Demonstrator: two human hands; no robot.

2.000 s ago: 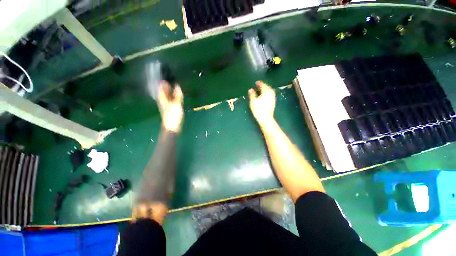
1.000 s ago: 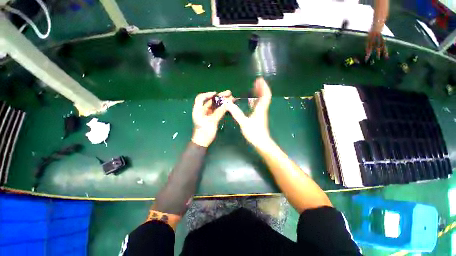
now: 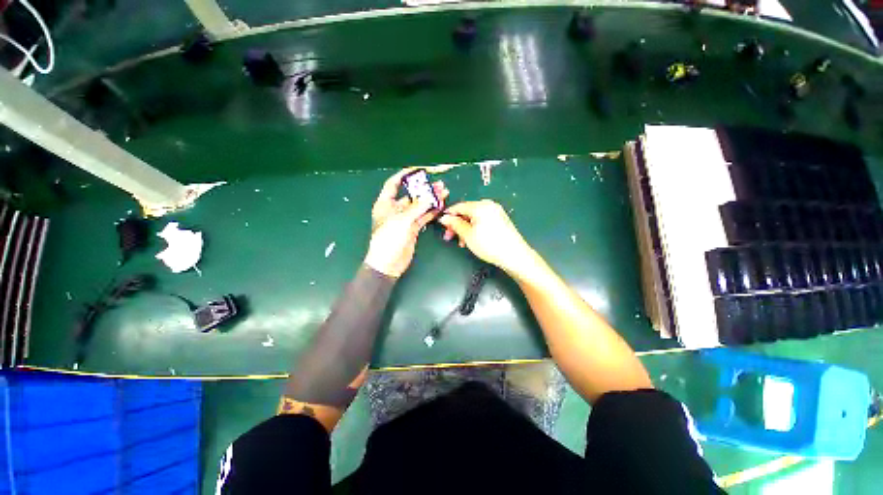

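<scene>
My left hand (image 3: 395, 230) holds a small circuit board (image 3: 421, 189) with a pale, mixed-colour face and dark edge, a little above the green bench. My right hand (image 3: 476, 230) is at the board's lower right edge, its fingertips pinched on what looks like the start of the thin dark cord. A black output cord (image 3: 471, 293) lies on the bench below my right hand; its link to the board is partly hidden by the fingers.
Stacked trays (image 3: 689, 232) with black housings (image 3: 794, 266) stand at right. A black adapter (image 3: 215, 313), a white crumpled paper (image 3: 180, 247) and dark cords (image 3: 114, 293) lie at left. Dark parts, some yellow-spotted (image 3: 682, 72), are on the green belt. Blue stool (image 3: 823, 406), lower right.
My hands have come back from over the belt and now work together on the board. The right thumb and fingers have closed at its edge. The cord now lies on the bench below.
</scene>
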